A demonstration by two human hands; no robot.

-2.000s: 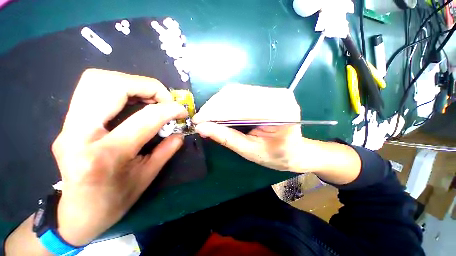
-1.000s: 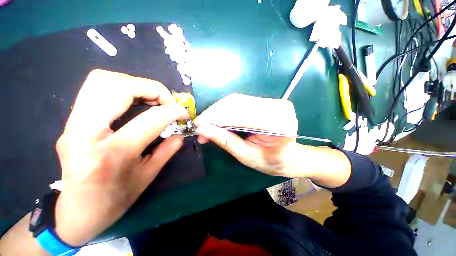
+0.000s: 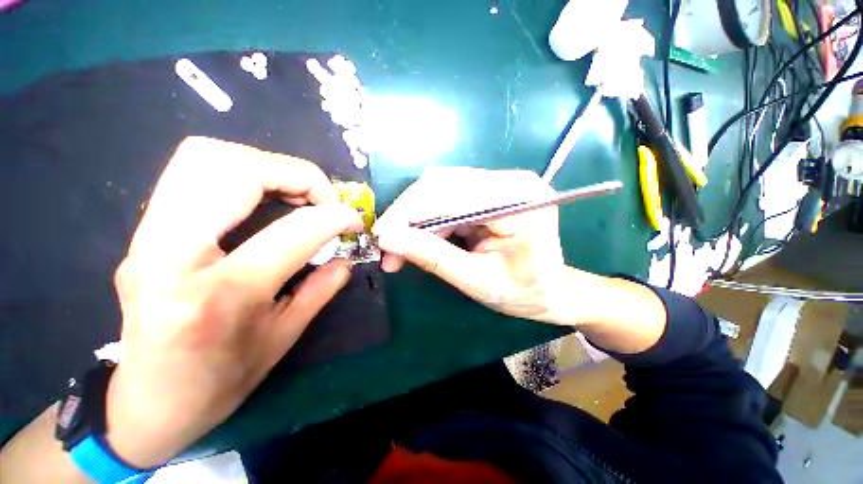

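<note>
My left hand (image 3: 222,284) pinches a tiny silvery and white circuit board (image 3: 363,250) between its fingertips over the right part of the black mat. An amber-yellow piece (image 3: 356,197) shows just above the board. My right hand (image 3: 483,241) holds slim metal tweezers (image 3: 568,195) like a pen. Their rear end points right and slightly up. Their tips are hidden by my right fingertips, which are close against the board's right side. Whether the tips touch the board cannot be told.
The black mat (image 3: 95,170) bears a white oblong strip (image 3: 203,85) and small white round parts (image 3: 343,99). At right lie a white-shafted tool (image 3: 572,137), yellow-and-black pliers (image 3: 650,186), crumpled tissue (image 3: 625,57), a white bottle (image 3: 579,26) and black cables (image 3: 748,113).
The tweezers' rear end has swung up, away from the forearm, as my right hand has turned. My left hand still pinches the board. The whole view has shifted slightly.
</note>
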